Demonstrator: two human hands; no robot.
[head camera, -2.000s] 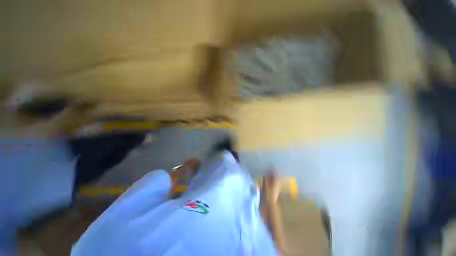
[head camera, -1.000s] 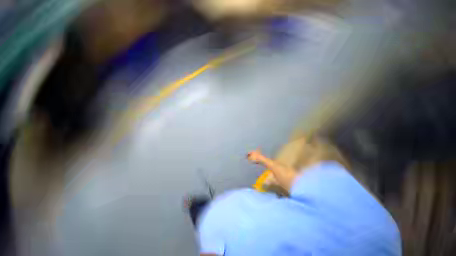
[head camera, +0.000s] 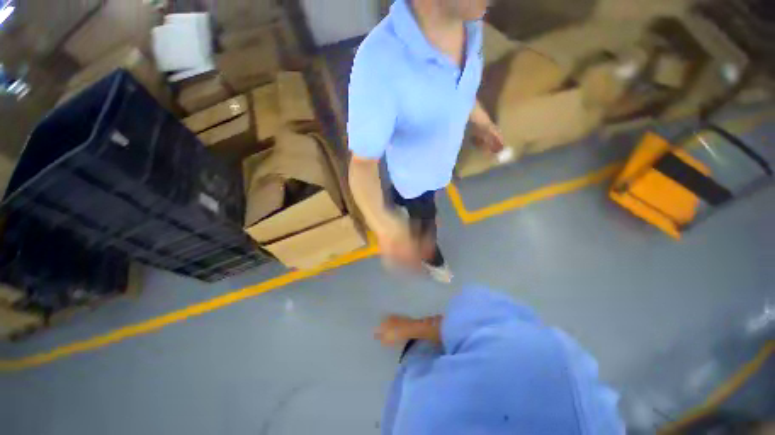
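Note:
One of my hands shows at lower centre, apparently my right hand (head camera: 398, 330), beyond my light blue sleeve (head camera: 489, 327). It is small and blurred, with its fingers seeming curled over the grey floor. I cannot tell whether it holds anything. My left hand is not in view. Nearest in front stands a person (head camera: 421, 106) in a light blue shirt and dark trousers. One of that person's hands is blurred. An open brown carton (head camera: 310, 234) stands left of the person.
Tall black plastic crates (head camera: 140, 178) stand at left. Brown cartons (head camera: 544, 115) are piled at the back right. An orange cart (head camera: 659, 187) with a black handle is on the floor at right. Yellow lines (head camera: 195, 308) cross the grey floor (head camera: 314, 365).
The view has swung round from cartons, then blurred floor, to the person, crates and orange cart. My visible hand now lies lower and further left in the picture than one second ago.

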